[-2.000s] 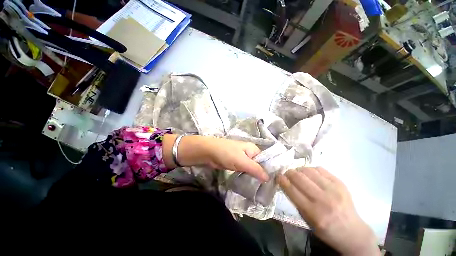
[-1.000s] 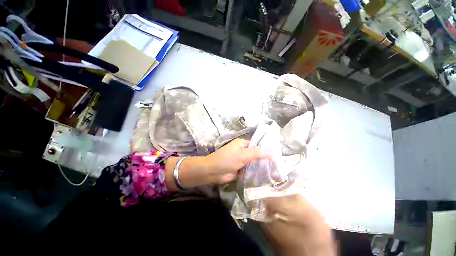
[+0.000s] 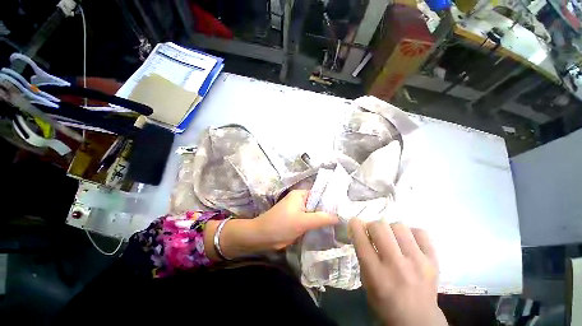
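Note:
A pale grey-beige blotchy garment [image 3: 233,169] lies heaped on the white table, with a rounded panel at its left and a banded loop at its far right. My left hand [image 3: 290,219] comes in from the left and pinches a whitish fold of the cloth between thumb and fingers. My right hand [image 3: 399,264] is close beside it on the right, with its curled fingertips at the same fold and gripping the cloth edge. The fingertips nearly meet, and the cloth between them is washed out by glare.
The white table [image 3: 472,191] has worn edges. A blue folder [image 3: 214,79] with sheets and a brown card [image 3: 163,99] lies at the far left. Hangers [image 3: 38,83], a black slab [image 3: 151,153] and a switch box [image 3: 96,210] are at left. A red-brown carton [image 3: 399,54] stands beyond.
My right hand was blurred and lower one second ago; it has moved up to my left hand's fingertips. The whitish fold between the hands has shifted. The view has also shifted slightly.

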